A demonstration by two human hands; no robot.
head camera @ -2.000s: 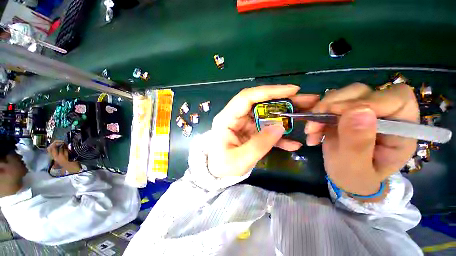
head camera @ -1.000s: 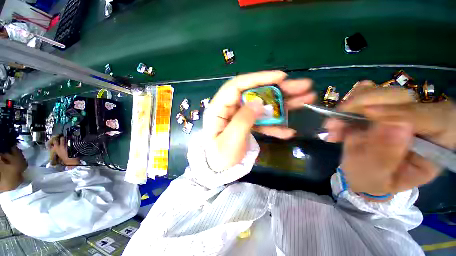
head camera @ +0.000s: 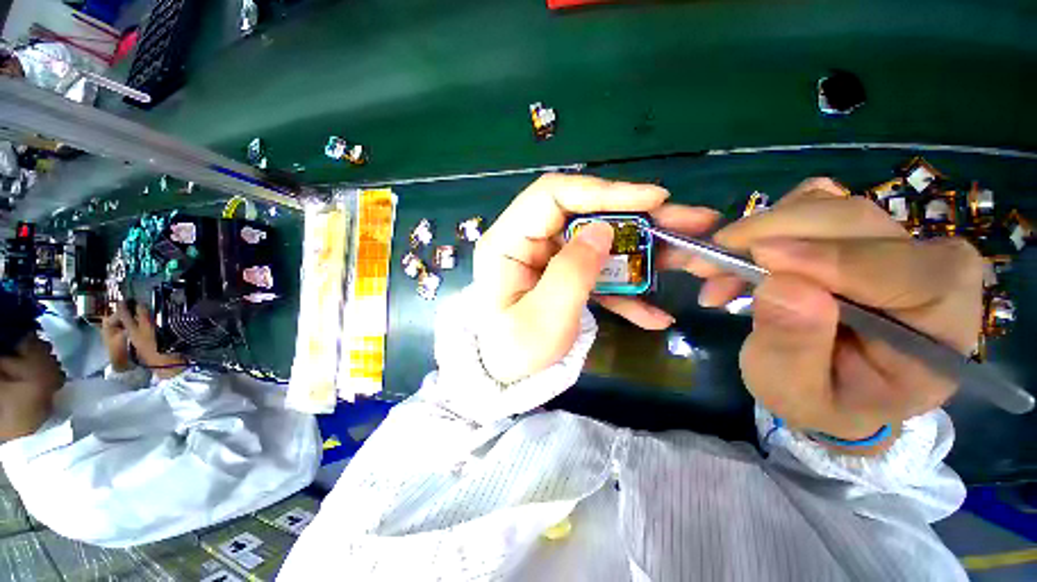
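My left hand (head camera: 544, 273) holds a smartwatch display module (head camera: 617, 268), a small rounded square with a teal-blue rim and gold and white parts inside. My left thumb lies over its upper left inside. My right hand (head camera: 847, 301) grips slim silver tweezers (head camera: 910, 339). Their tip is at the module's upper right edge; whether it touches cannot be told. A blue wrist strap (head camera: 853, 439) is on my right wrist.
Small flex assemblies (head camera: 938, 209) are piled at the right, partly behind my right hand. Several more (head camera: 428, 284) lie left of my left hand. Strips with orange-yellow blocks (head camera: 370, 290) lie further left. Single units sit on the green belt (head camera: 682, 85). A person in white (head camera: 171, 455) works at the far left.
The tweezers' tip has moved from inside the module, away to the right, and back to its right edge. The module was tilted and is now flatter. Units on the belt have shifted right.
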